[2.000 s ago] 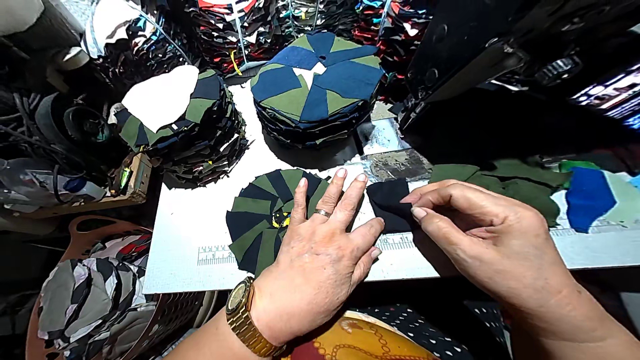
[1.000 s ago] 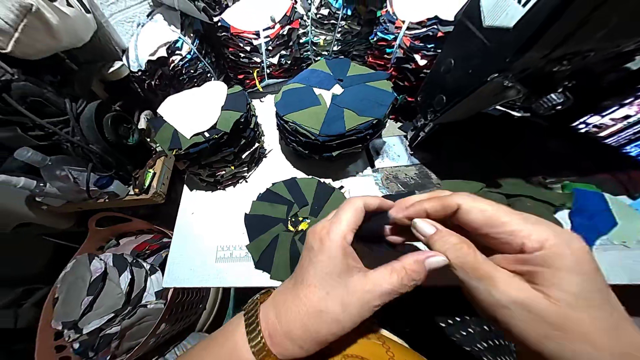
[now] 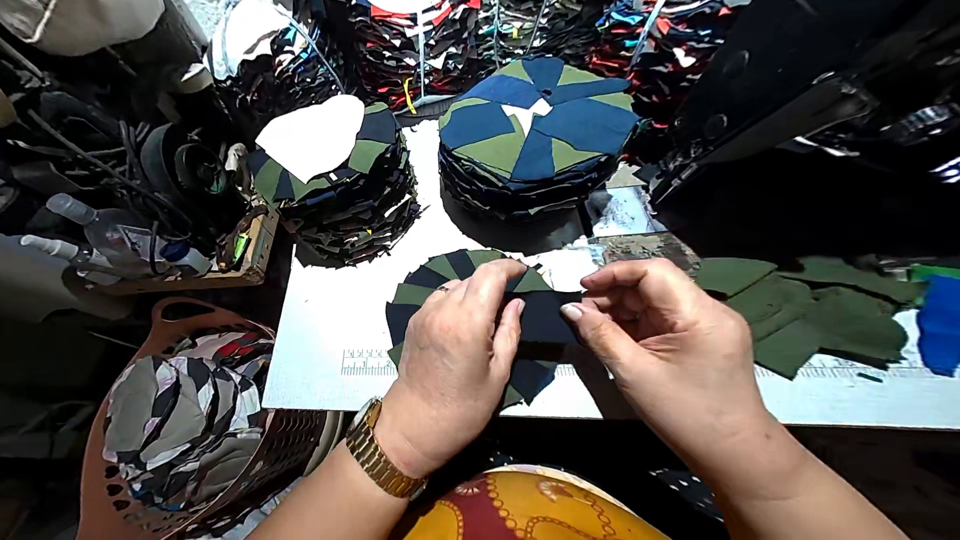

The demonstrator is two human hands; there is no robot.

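Note:
Between both hands a dark fabric piece (image 3: 550, 316) is stretched over a round of green and dark fabric wedges (image 3: 420, 289) on the white table. My left hand (image 3: 461, 341), with a ring and a gold-coloured watch, grips the piece's left part and covers much of the round. My right hand (image 3: 660, 330) pinches its right end between thumb and fingers. Behind them stands a tall stack of blue and green fabric rounds (image 3: 536, 142). Left of that is another stack (image 3: 352, 202) with a white fabric piece (image 3: 315, 137) on top.
Green fabric pieces (image 3: 810, 307) and a blue piece (image 3: 937, 322) lie at the right. A dark machine (image 3: 765, 97) rises behind them. At lower left is a pink basket (image 3: 94, 457) of fabric rounds; a wooden tray (image 3: 259, 251) holds bottles. Tied fabric bundles (image 3: 420, 52) stand behind.
My left hand lay flat on the round two seconds ago, then lifted to the dark piece in my right hand. Both hands have since brought the piece over the round.

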